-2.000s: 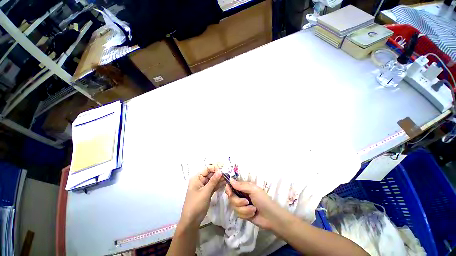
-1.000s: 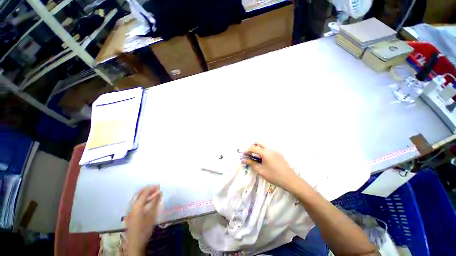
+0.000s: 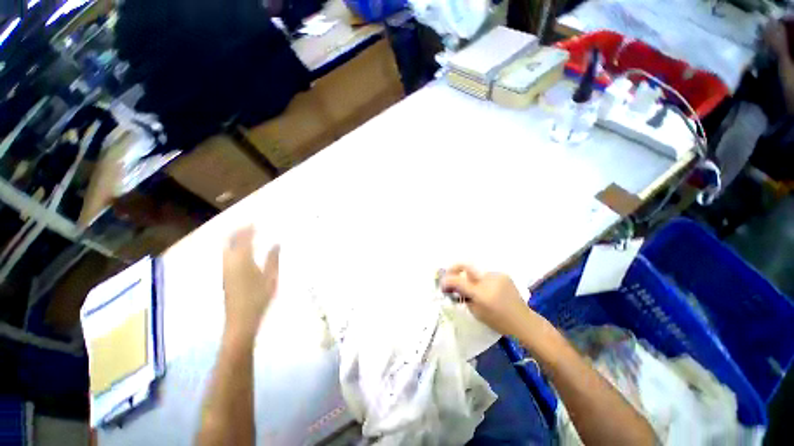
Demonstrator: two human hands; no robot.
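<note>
The cream garment [image 3: 392,348] lies bunched over the table's near edge and hangs towards my lap; its upper part blends into the bright tabletop. My left hand [image 3: 249,274] is raised left of the garment, apart from it, empty, with thumb and fingers apart and slightly blurred. My right hand [image 3: 487,296] is at the garment's right side, fingers curled around small dark thread snips [image 3: 454,294], which are mostly hidden in the hand. Whether the right fingertips also pinch cloth cannot be told.
A clipboard with papers [image 3: 122,348] lies at the left. Stacked card blocks [image 3: 494,65], a clear bottle [image 3: 575,118] and a power strip [image 3: 640,126] are at the far right. A blue basket [image 3: 670,305] with cream garments [image 3: 644,383] stands at the right, a white tag [image 3: 608,266] hanging beside it.
My left hand has left the garment, swung out left, then risen over the table. My right hand still holds the snips. The view has turned right, and the garment lies spread lower over the edge.
</note>
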